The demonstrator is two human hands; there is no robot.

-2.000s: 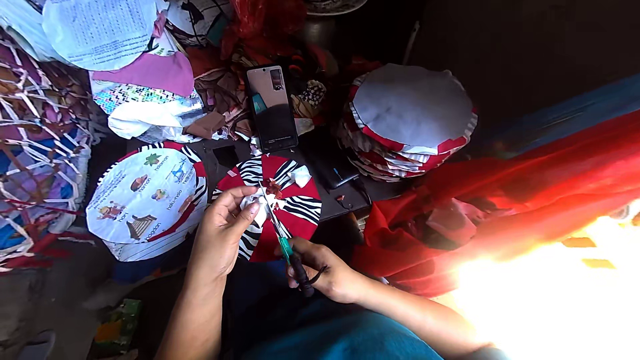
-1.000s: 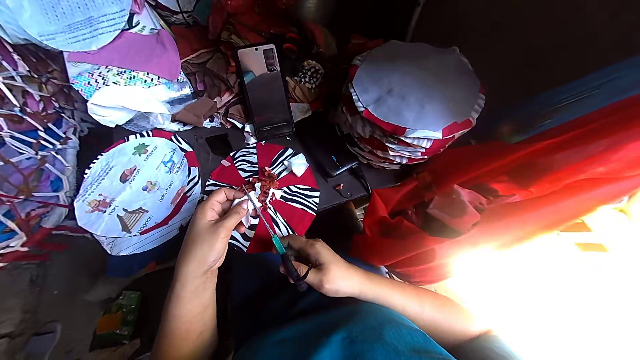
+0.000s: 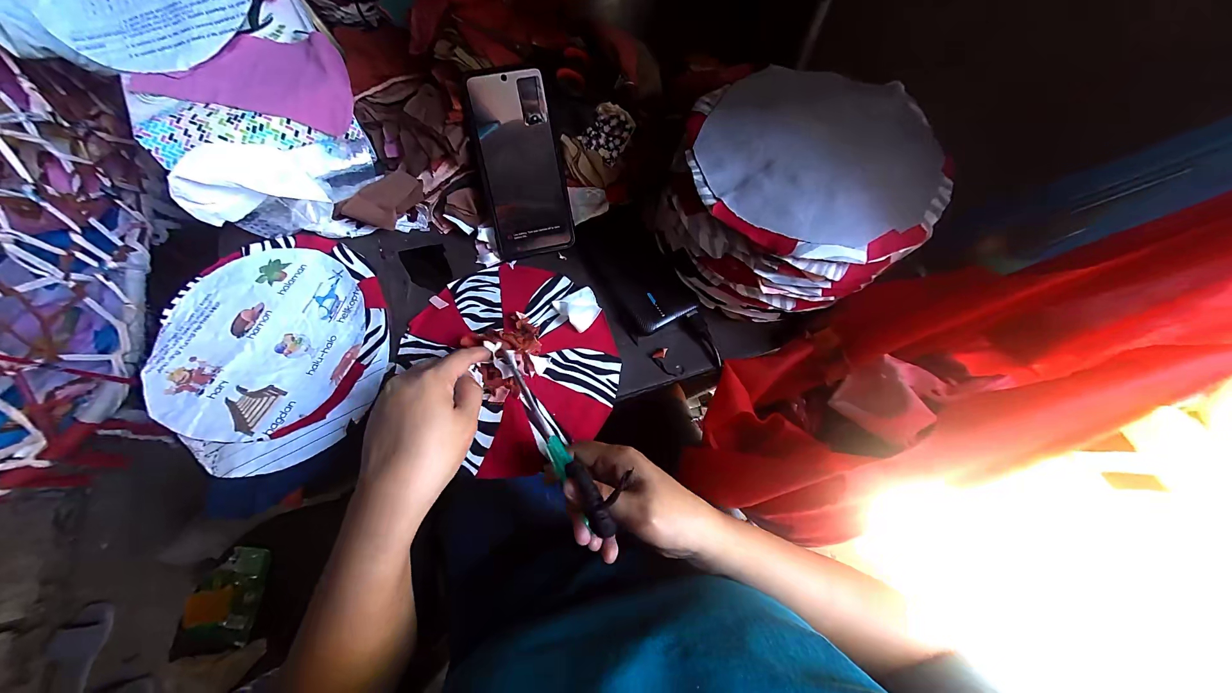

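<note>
A round patchwork fabric piece (image 3: 577, 423) of red and zebra-striped wedges lies in front of me, with small reddish-brown and white scraps (image 3: 515, 337) at its middle. My left hand (image 3: 423, 414) pinches a bit of white scrap beside that middle. In my right hand (image 3: 635, 500) is a pair of scissors (image 3: 558, 448) with green and black-wrapped handles; the blades point up-left to the scraps near my left fingertips. A folded white scrap (image 3: 578, 308) rests on the piece's upper right. How far the blades are apart is hard to tell.
Beyond the piece stands a smartphone (image 3: 520, 159). Round fabric pieces are stacked at the right (image 3: 818, 159), and others with printed paper (image 3: 260, 356) at the left. A black device (image 3: 654, 298) with a cable lies right of the phone. Red cloth (image 3: 770, 423) spreads rightward.
My left fingers have moved up toward the middle of the round piece. The scissors' tips have also moved up to the scraps there.
</note>
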